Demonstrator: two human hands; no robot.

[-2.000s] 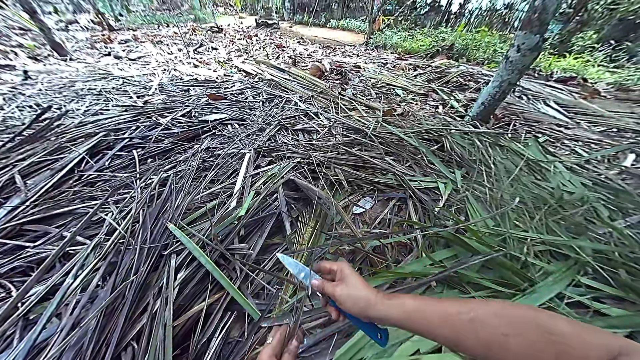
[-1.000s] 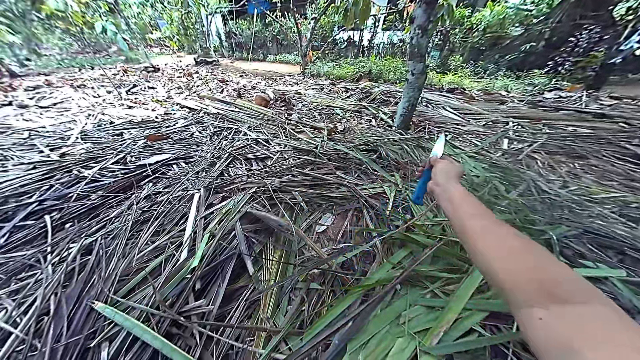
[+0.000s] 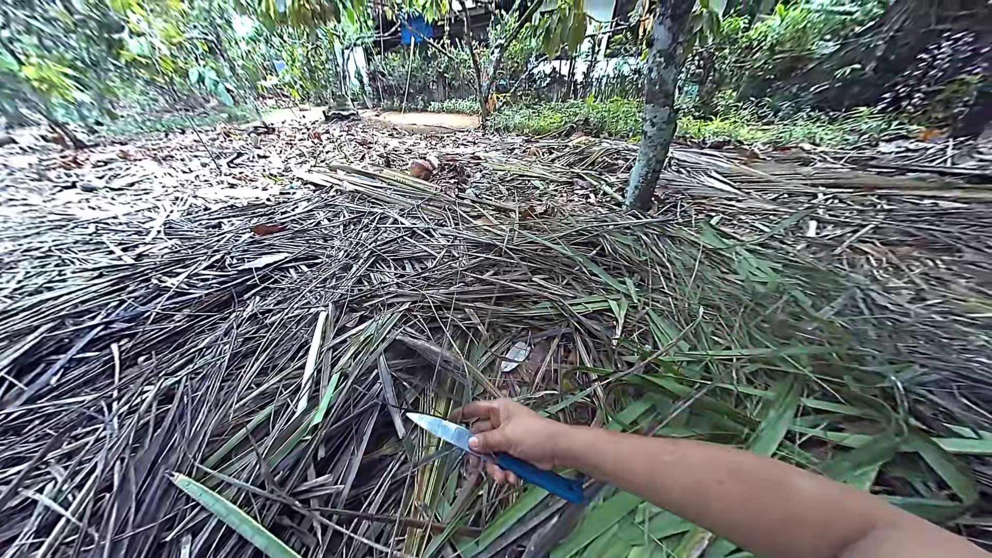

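Note:
My right hand (image 3: 508, 438) is at the lower middle, closed around the blue handle of a knife (image 3: 542, 477). Its pale blade points to the upper left, over a heap of long, narrow dry leaves (image 3: 256, 349). Below and left of the blade lies a single green leaf strip (image 3: 232, 515), cut off by the bottom edge of the view. Green leaf strips (image 3: 597, 527) spread under and beside my right forearm. Just above the hand, a small pale leaf (image 3: 515, 356) lies on the litter. My left hand is out of the view.
A slim tree trunk (image 3: 655, 116) rises from the litter at the upper right. A brown, rounded object (image 3: 421, 169) lies farther back, left of the trunk. Low green plants (image 3: 604, 116) and a blue thing (image 3: 416, 29) show in the background.
My right hand, still holding the knife, has come from near the tree trunk back down to the lower middle. My left hand, at the bottom edge two seconds ago, is no longer visible. The view has tilted up.

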